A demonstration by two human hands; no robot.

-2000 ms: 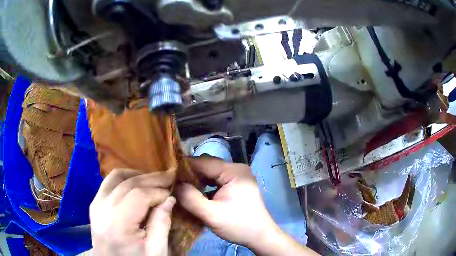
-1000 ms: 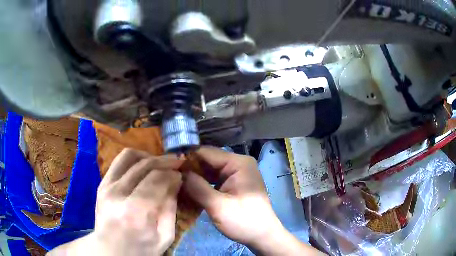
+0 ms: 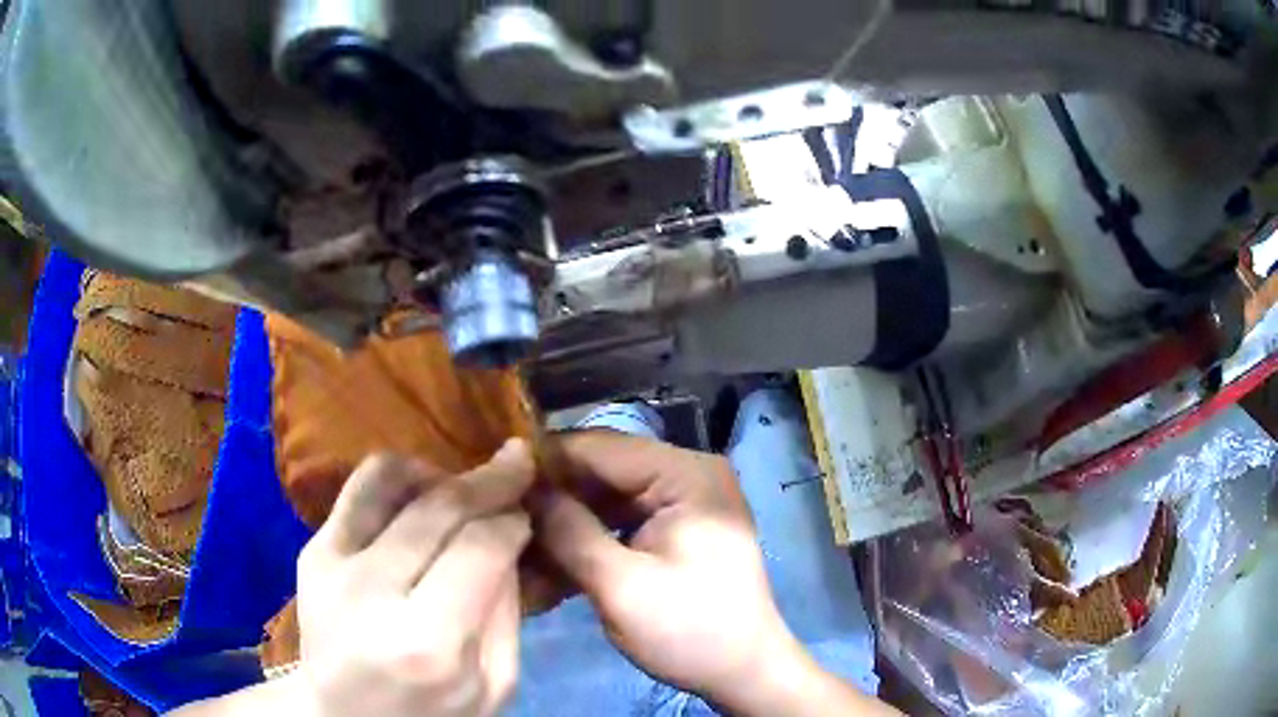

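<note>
An orange-brown leather panel [image 3: 372, 399] hangs below the sewing machine head [image 3: 126, 154], at the left end of the cylinder arm [image 3: 785, 315]. My left hand [image 3: 421, 581] pinches the panel's edge from the left. My right hand [image 3: 659, 546] pinches the same edge from the right, its fingertips close beside my left ones. The seam edge [image 3: 526, 406] runs up from my fingertips towards the arm tip. The ribbed tension knob [image 3: 491, 311] stands in front of that area. The needle and presser foot are hidden.
A blue bin [image 3: 224, 518] at left holds stacked brown pieces [image 3: 147, 420]. A pale table [image 3: 876, 476] with red-handled scissors or pliers [image 3: 949, 483] is right of centre. A clear plastic bag [image 3: 953, 616] holding brown scraps [image 3: 1100, 595] lies lower right. Jeans-covered knees [image 3: 792, 560] are below.
Since one second ago my hands are slightly lower and more to the right, and more of the panel and seam edge shows below the knob. The whole view has also shifted a little.
</note>
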